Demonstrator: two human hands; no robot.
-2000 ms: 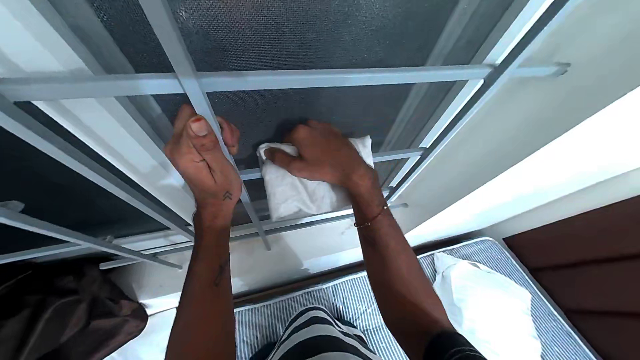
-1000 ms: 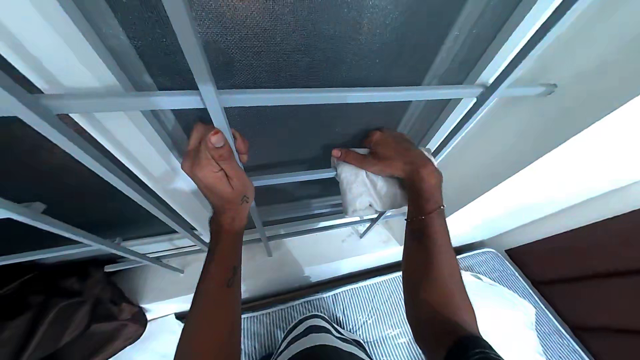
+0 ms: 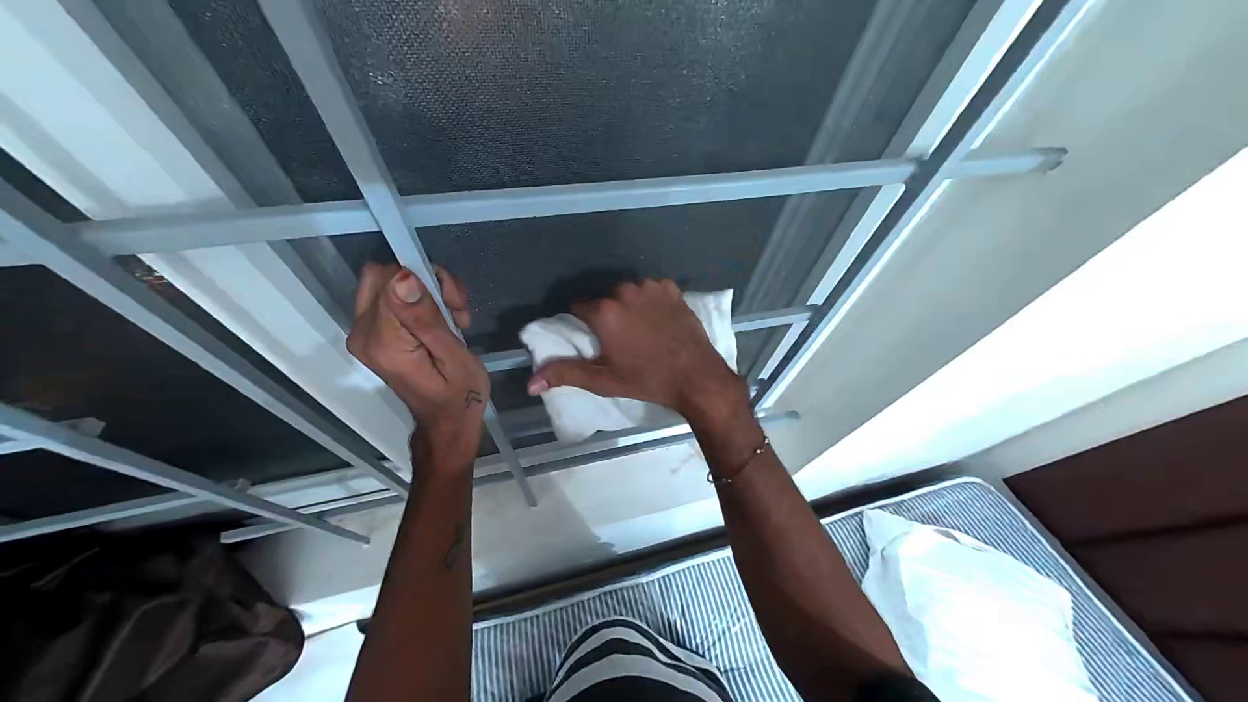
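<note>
My left hand (image 3: 419, 341) is closed around a slanting upright bar (image 3: 341, 107) of a grey metal window grille. Right of it, my right hand (image 3: 643, 341) presses a folded white cloth (image 3: 585, 414) over a lower crossbar (image 3: 770, 320) of the same grille, thumb pointing left. The cloth covers part of that bar, and how the fingers lie behind it is hidden. A longer crossbar (image 3: 653, 195) runs above both hands. Behind the bars is a dark mesh-textured window pane (image 3: 585, 88).
Below the sill (image 3: 546, 531) lies a striped mattress (image 3: 682, 604) with a white pillow (image 3: 975, 604) at the right. A dark brown fabric item (image 3: 146, 624) is at lower left. A brown panelled surface (image 3: 1160, 526) stands at far right, beside the pale wall.
My right hand and the cloth moved right along the lower crossbar between the two earlier frames, and have since come back left. My left hand keeps its hold on the upright bar.
</note>
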